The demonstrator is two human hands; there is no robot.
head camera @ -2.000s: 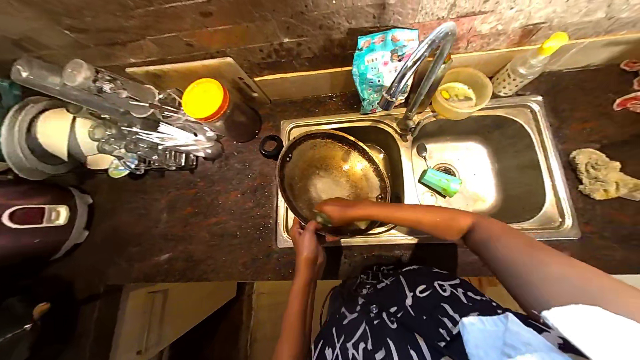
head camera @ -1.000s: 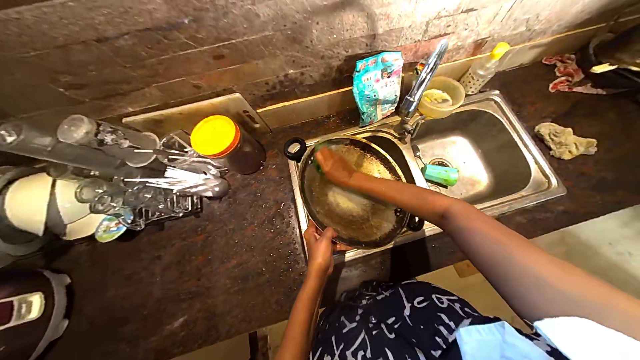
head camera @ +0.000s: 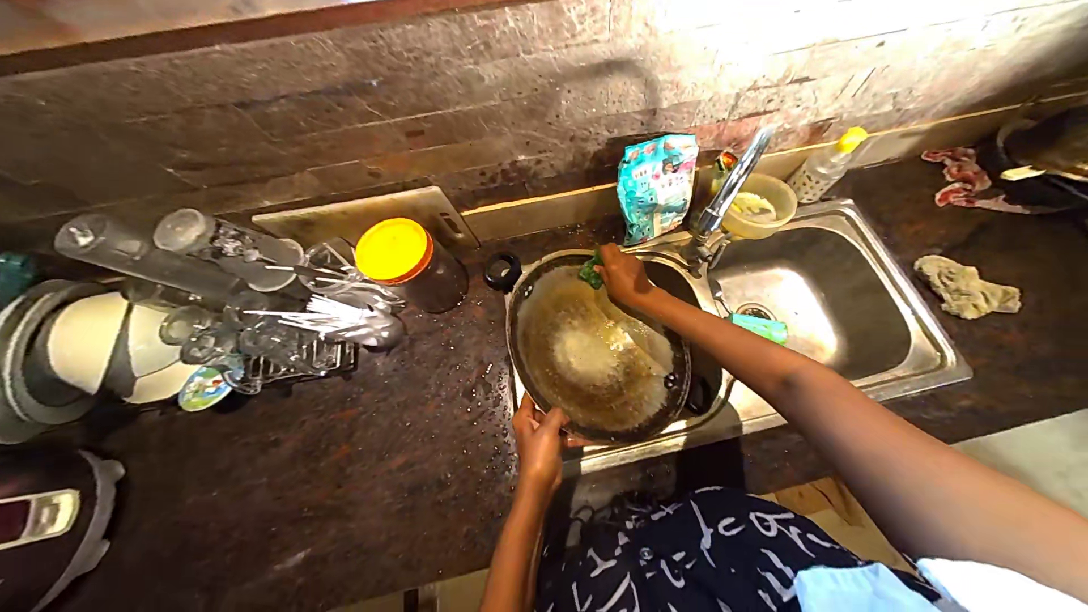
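Observation:
A wide metal pan (head camera: 586, 357) with dark loop handles rests tilted over the left basin of the steel double sink (head camera: 948, 365). My left hand (head camera: 541, 438) grips its lower left rim, thumb on top. Under my right hand (head camera: 625, 276) a green scouring pad (head camera: 592, 270) is pressed to the pan's inner surface near the upper rim. Wet, cloudy film covers the inside of the pan. In the right basin, beside the drain, lies a turquoise-green item (head camera: 759, 327), partly hidden by my right forearm. The faucet (head camera: 735, 191) stands behind the sink.
Left on the counter are a dish rack with glasses (head camera: 272, 327), a yellow-lidded jar (head camera: 395, 251) and a cutting board (head camera: 374, 217). Behind the sink stand a turquoise pouch (head camera: 656, 187), a bowl (head camera: 778, 204) and a bottle (head camera: 820, 170). A crumpled cloth (head camera: 969, 287) lies right.
The pan has turned, its loop handle going from upper left to the left-hand top edge's outside. My right hand has moved from the lower rim to the upper rim. The view has shifted.

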